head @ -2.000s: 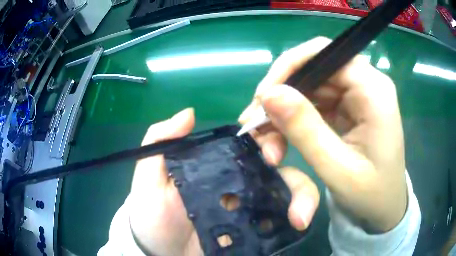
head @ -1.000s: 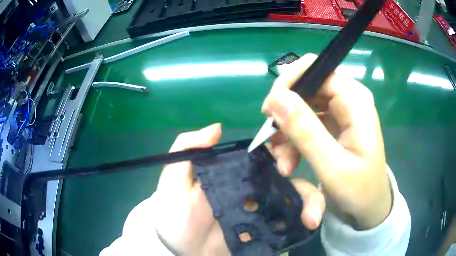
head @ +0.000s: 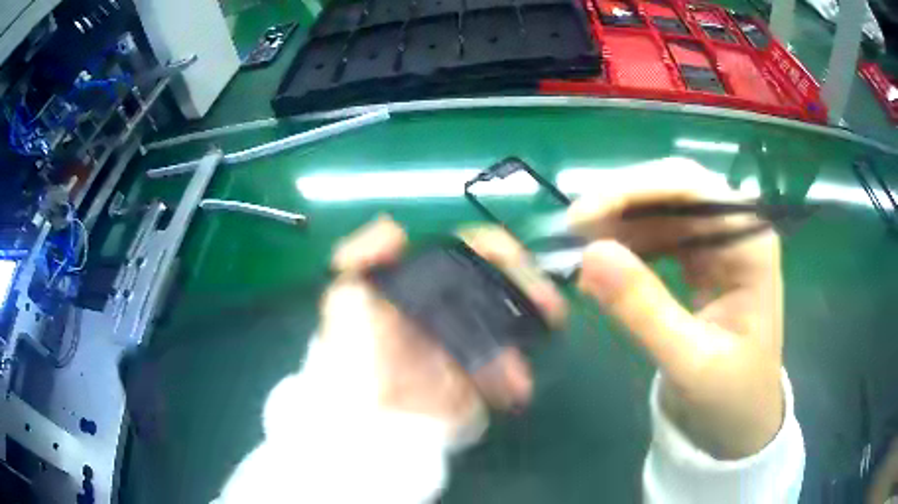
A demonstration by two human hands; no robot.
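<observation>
A black phone middle frame (head: 458, 295) is held over the green mat by my left hand (head: 394, 340); it is blurred, and its solid end lies across my fingers. My right hand (head: 689, 285) holds black tweezers (head: 689, 209), which lie nearly level with the blurred tips at its left, beside the frame and apart from the solid plate as far as the blur shows. Another black middle frame (head: 509, 167) lies flat on the mat behind my hands, partly hidden by my right hand.
Black component trays (head: 443, 44) and a red tray (head: 630, 59) with dark parts stand at the far side. A metal rail (head: 172, 246) and machine with blue-lit wires are at left. Pale strips (head: 256, 211) lie nearby. Thin dark frame edges (head: 874, 192) show at far right.
My left hand has turned the held frame. My right hand has moved the tweezers off it and swung them nearly level. The view has shifted up, showing more trays and the frame on the mat.
</observation>
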